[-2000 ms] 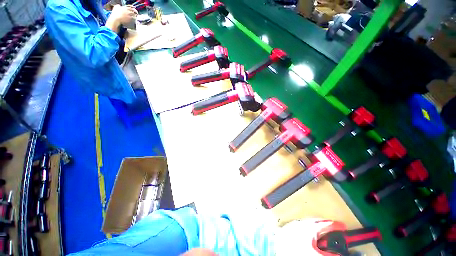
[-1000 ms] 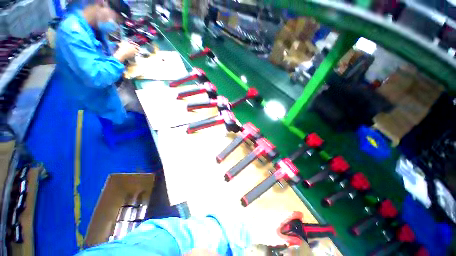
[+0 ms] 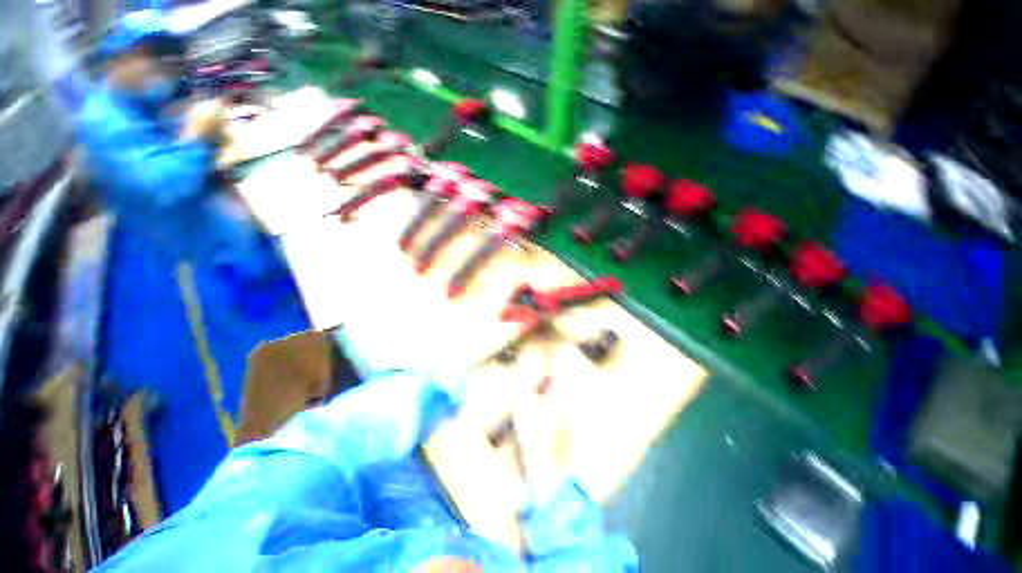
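Note:
The view is blurred and overexposed. My left hand (image 3: 493,336), in a pale glove with red-orange fingers, is around the head end of a red-and-black handheld tool (image 3: 583,293). The tool's grip points right over the tan board (image 3: 650,386). My right hand (image 3: 544,453) is a pale blur beyond its blue sleeve near the bottom. A small dark piece (image 3: 502,430) is beside it; whether it is held cannot be told. A dark lump (image 3: 601,345) lies on the board, with smaller dark and reddish bits nearby.
Red-headed tools (image 3: 488,241) lie in a row on the board; others (image 3: 756,229) line the green bench. A shiny silver object (image 3: 809,509) is at lower right. A cardboard box (image 3: 286,386) stands on the left. A person in blue (image 3: 140,146) works at the far left.
The view has swung right, showing more bench end. The gloved left hand and its tool appear farther up the picture. My right sleeve and hand have come into view at the bottom.

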